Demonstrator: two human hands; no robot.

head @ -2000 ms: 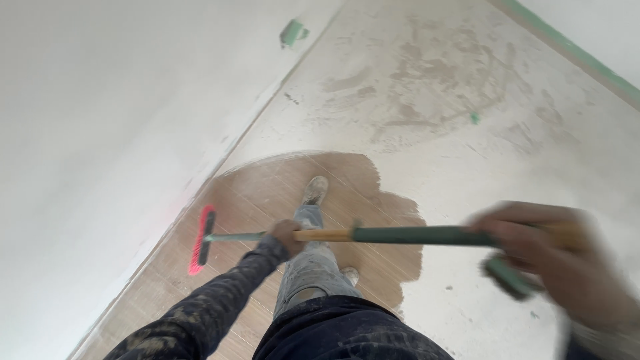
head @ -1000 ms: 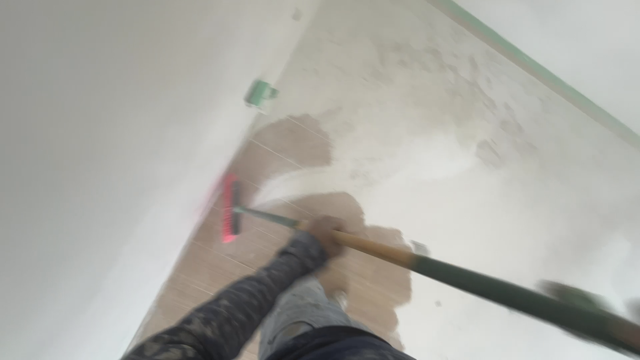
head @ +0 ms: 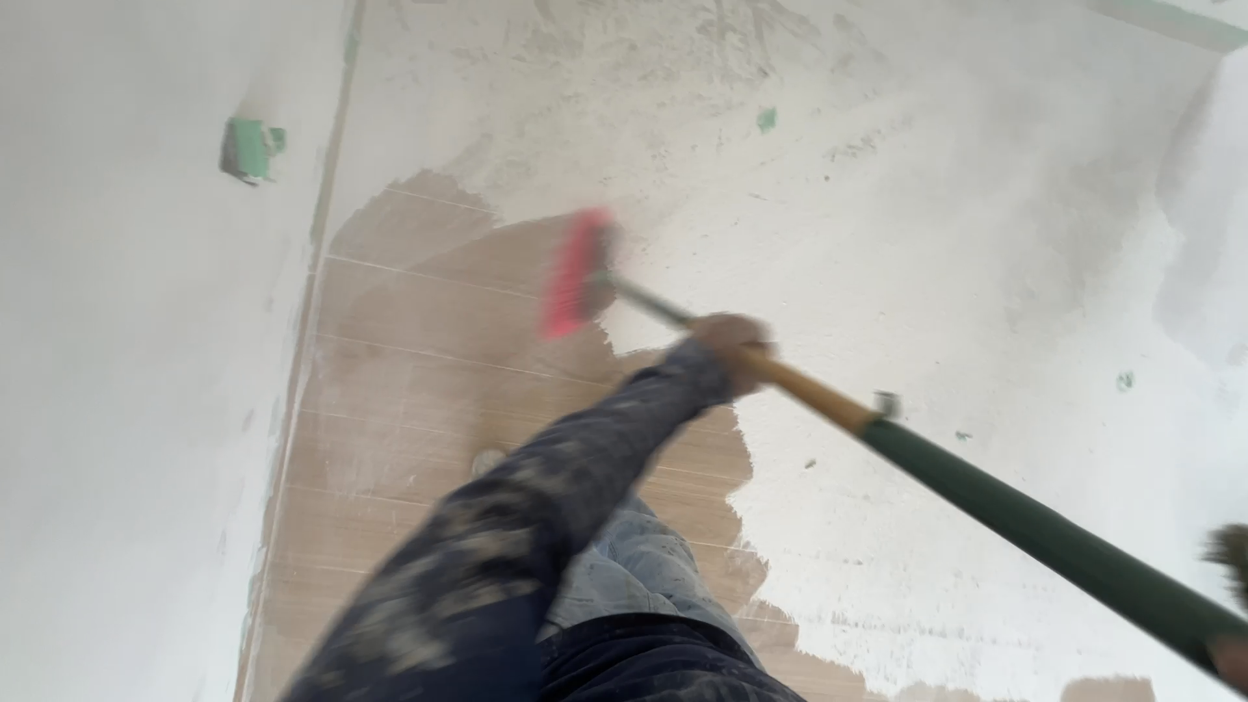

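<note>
My left hand (head: 733, 348) is closed around the wooden part of a long broom handle (head: 1024, 526), not far behind the broom head. The handle is wood near this hand and dark green toward the lower right. Blurred by motion, the broom head (head: 577, 275) with pink-red bristles lies over the border between wood-look floor and white dust. Of my right hand, only a small piece (head: 1230, 658) shows at the right edge, at the green part of the handle; its fingers are hidden.
A white wall (head: 127, 390) with a green-rimmed box (head: 248, 149) runs along the left. White dust (head: 877, 253) covers the floor at centre and right, with green scraps (head: 766, 119). The swept wood-look floor (head: 419, 361) lies nearer the wall, under my legs.
The broom head has moved from beside the left wall out to the right, over the edge of the dust. A patch farther along the wall, dusty two seconds ago, now shows wood-look floor.
</note>
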